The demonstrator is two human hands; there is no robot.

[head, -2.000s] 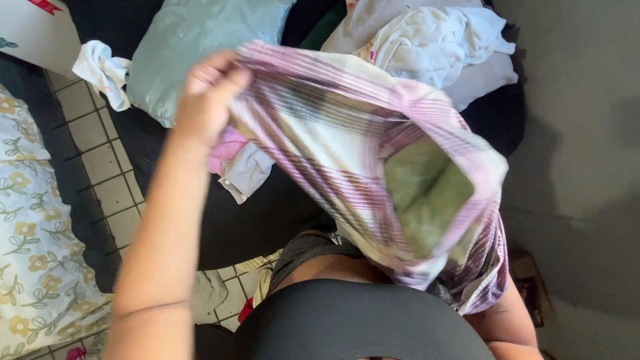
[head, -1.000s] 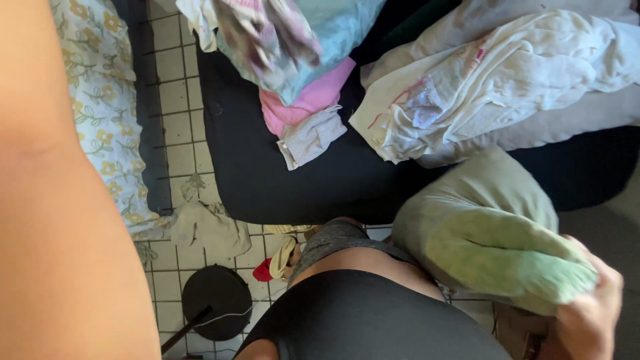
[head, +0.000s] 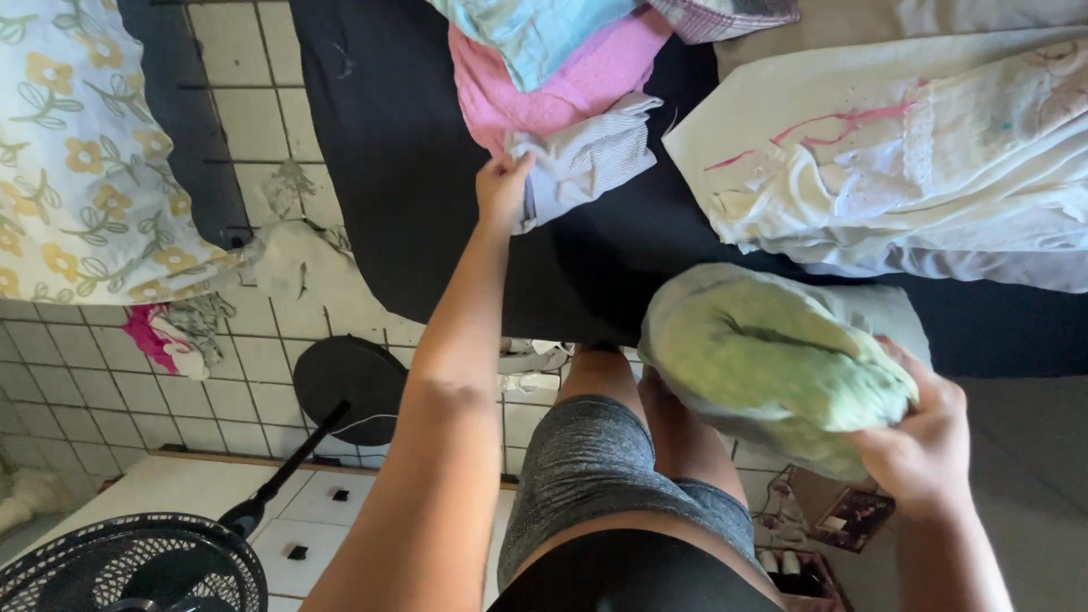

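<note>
My left hand (head: 503, 189) pinches the corner of a folded light grey striped cloth (head: 591, 161), which lies against a pink cloth (head: 561, 85) on the black-covered bed (head: 408, 170). A light blue cloth (head: 544, 34) rests over the pink one. My right hand (head: 922, 433) grips the end of a bulging green pillow (head: 773, 357) at the near edge of the bed. A greyish cover shows around and under the pillow. Part of the plaid pillowcase (head: 722, 17) shows at the top. To the right lies a pile of white cloths (head: 875, 161).
A black pedestal fan (head: 127, 561) stands at the lower left, its round base (head: 350, 387) near a white drawer unit (head: 310, 510). Flower-print bedding (head: 85, 161) lies at the left. Clothes (head: 174, 336) lie on the tiled floor. Boxes (head: 799, 578) stand at lower right.
The plaid pillowcase, earlier in my hands, now lies at the top of the view. My left hand has come to the striped cloth and taken hold. My right hand still holds the green pillow.
</note>
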